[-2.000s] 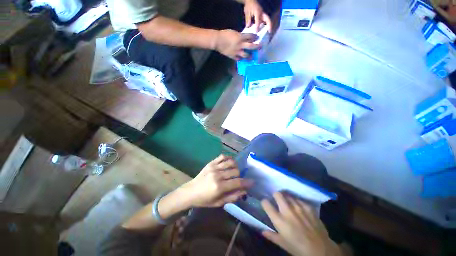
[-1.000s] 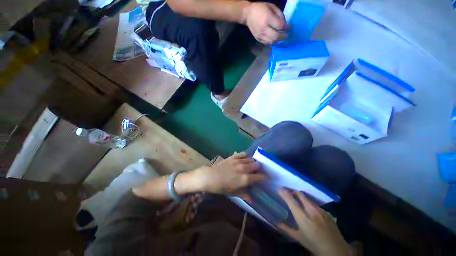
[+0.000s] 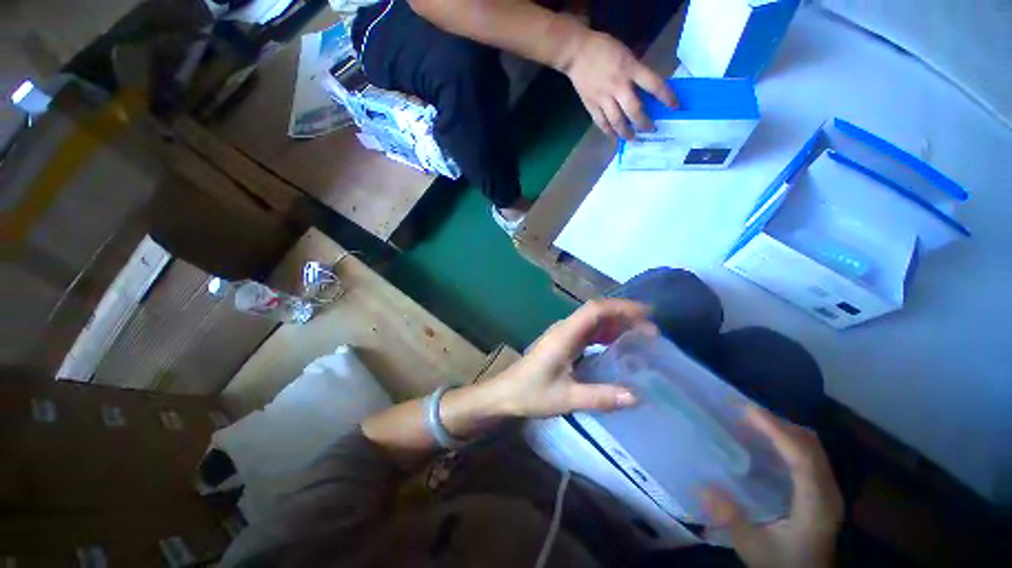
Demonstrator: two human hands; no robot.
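My left hand (image 3: 560, 372) and my right hand (image 3: 790, 488) hold a translucent boxy inner tray (image 3: 694, 427) by its two ends, over my lap. A long pale shape shows through the plastic; I cannot tell what it is. An open white carton (image 3: 610, 472) lies on my lap beneath the tray, its dark edge showing along the near side. The tray and my hands hide much of the carton.
An open white and blue carton (image 3: 827, 250) stands on the white-covered table ahead. Another person's hand (image 3: 610, 83) touches a closed blue carton (image 3: 694, 128). A plastic bottle (image 3: 257, 297) and white cable (image 3: 322, 281) lie on the wooden board at left.
The translucent tray is now raised above the carton, where my hands were earlier inside it. The other person's hand has moved down onto the closed blue carton. The view has shifted.
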